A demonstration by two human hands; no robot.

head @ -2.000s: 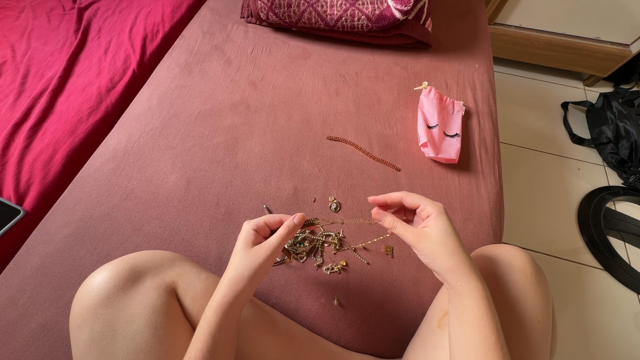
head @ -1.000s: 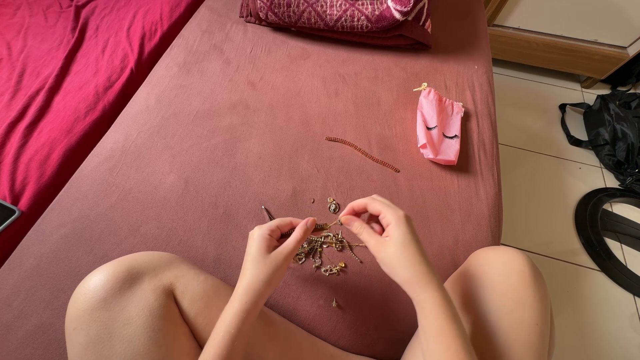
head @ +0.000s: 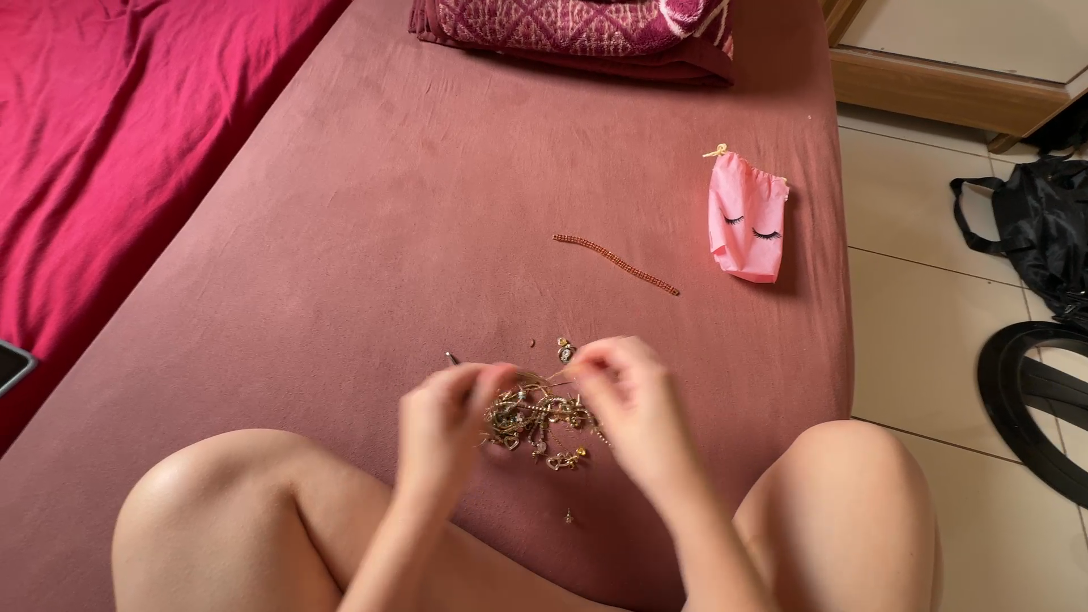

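A tangle of gold- and silver-coloured chains (head: 540,416) lies on the mattress between my hands. My left hand (head: 446,425) is at its left edge, blurred, with thumb and fingers together; what they pinch is hidden. At the upper right of the tangle, my right hand (head: 633,399) pinches a thin gold-coloured chain (head: 557,374) that runs down toward the pile. Just beyond the right fingers sits a small round pendant (head: 566,350). A tiny charm (head: 569,516) rests nearer my body. Farther off lies a reddish beaded bracelet (head: 616,264), stretched out.
A pink drawstring pouch (head: 748,221) with printed eyelashes lies near the mattress's right edge. A folded patterned blanket (head: 578,30) is at the far end. My bent legs flank the jewelry. On the tiled floor at right are a black bag (head: 1045,229) and a black curved object (head: 1003,408).
My right hand has moved left toward the tangle since two seconds ago, when a fine chain stretched between my hands. Small gold-coloured pieces that lay right of the tangle then are not visible now.
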